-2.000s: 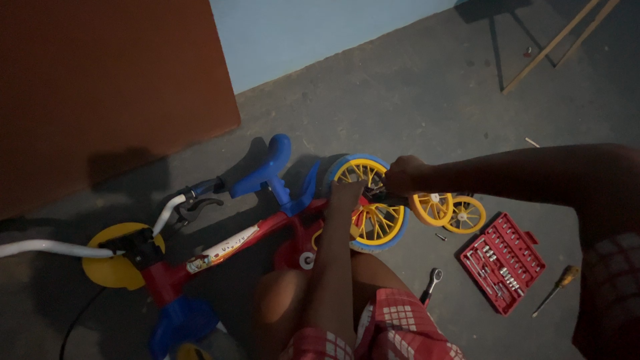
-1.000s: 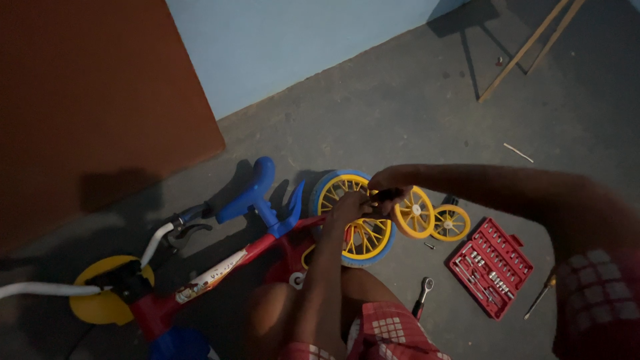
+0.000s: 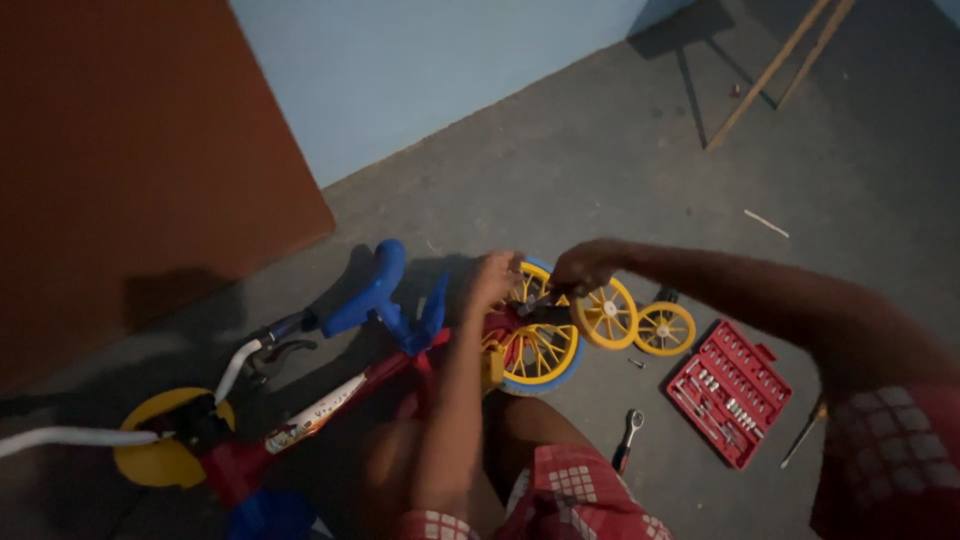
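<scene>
A child's bicycle with a red frame (image 3: pixel 390 365) lies on its side on the floor. My left hand (image 3: pixel 496 279) is raised at the upper left edge of its yellow-spoked rear wheel (image 3: pixel 541 360), fingers partly spread; whether it touches anything is unclear. Over the wheel's right side, my right hand (image 3: pixel 589 268) is closed on a dark bracket (image 3: pixel 556 313) near the hub. The bracket's hidden end cannot be made out. A yellow training wheel (image 3: pixel 609 309) is just below that hand, and a second small yellow wheel (image 3: pixel 663 330) adjoins it on the right.
An open red socket set case (image 3: pixel 727 394) lies at the right, with a ratchet wrench (image 3: pixel 630 441) and a screwdriver (image 3: pixel 802 439) on either side. A bolt (image 3: pixel 637 363) is on the floor. Wooden legs (image 3: pixel 772 75) stand at the upper right. A blue wall (image 3: pixel 420 75) borders the floor.
My left hand has moved from the hub area up to the wheel's upper left edge, and its fingers have spread. My right hand stays near the hub.
</scene>
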